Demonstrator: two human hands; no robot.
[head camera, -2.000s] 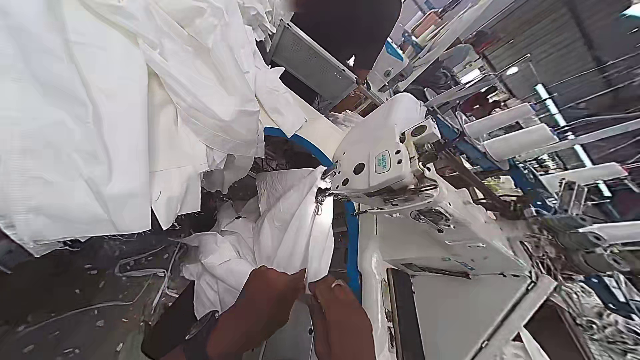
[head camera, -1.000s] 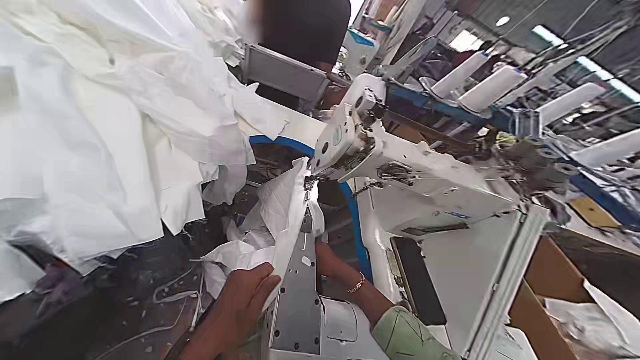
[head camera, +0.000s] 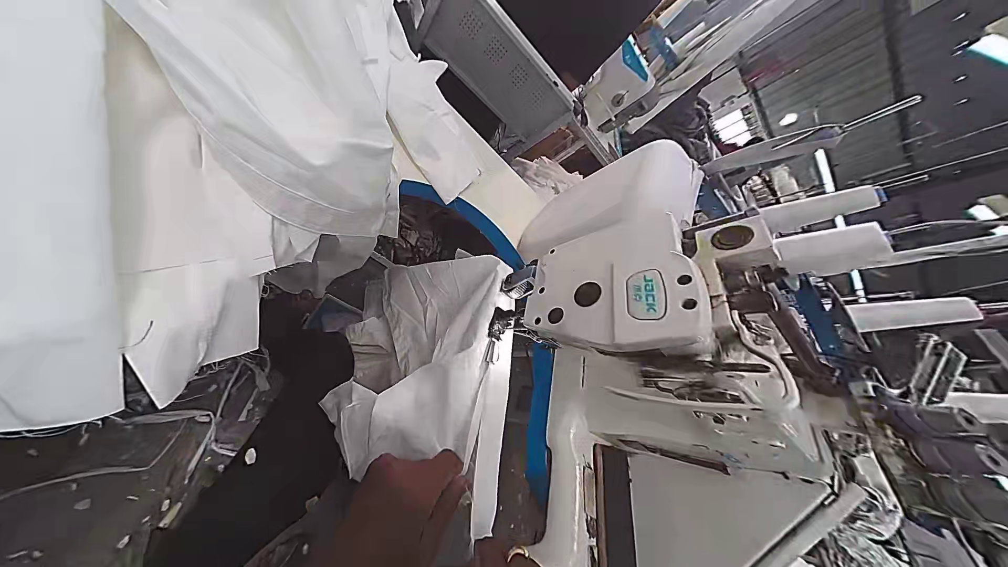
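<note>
My left hand (head camera: 409, 504), at the lower middle, grips the near edge of a white fabric piece (head camera: 429, 394). The fabric runs up to the presser foot (head camera: 504, 319) of a white Jack sewing machine (head camera: 622, 291). Only a few fingers of my right hand (head camera: 504, 554), one with a ring, show at the bottom edge, just below the fabric's narrow strip; whether they hold it is hidden.
Large white fabric pieces (head camera: 315, 118) hang over the table at the upper left. A blue table edge (head camera: 539, 425) curves round the opening. White thread cones (head camera: 835, 248) stand at the right; thread scraps litter the floor (head camera: 87, 504).
The view has swung and tilted. My right forearm, seen beyond the machine's narrow bed one second ago, is out of view, with only fingers at the bottom edge. My left hand remains on the fabric.
</note>
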